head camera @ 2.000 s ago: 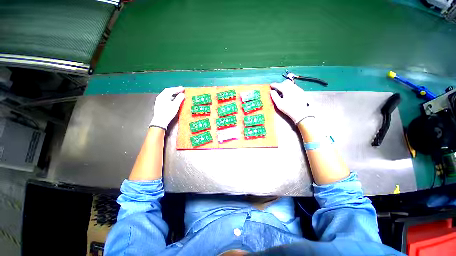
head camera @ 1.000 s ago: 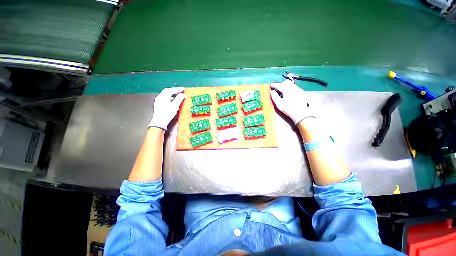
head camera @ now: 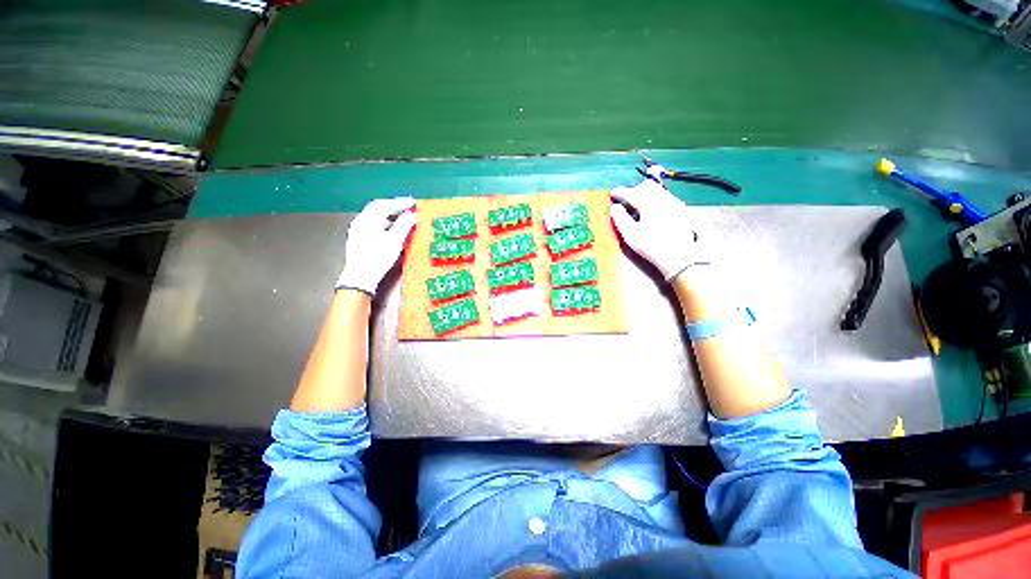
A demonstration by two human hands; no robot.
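An orange tray (head camera: 531, 327) lies on the bare metal worktop in front of me, its far edge near the teal border. Small green circuit boards (head camera: 512, 248) sit on it in three columns, with red showing beside them. Two of them look whitish, one at the top right and one at the bottom middle. My left hand (head camera: 377, 244), in a white glove, holds the tray's left edge near the far corner. My right hand (head camera: 661, 230), also white-gloved, with a light blue wrist strap (head camera: 721, 325), holds the right edge near the far corner.
Side cutters (head camera: 690, 178) lie beyond my right hand. A black curved-handle tool (head camera: 873, 269) and a blue-and-yellow tool (head camera: 932, 192) lie at right. A green conveyor belt (head camera: 565, 79) runs behind. A black bin (head camera: 124, 498) is at lower left, red bins (head camera: 975, 537) at lower right.
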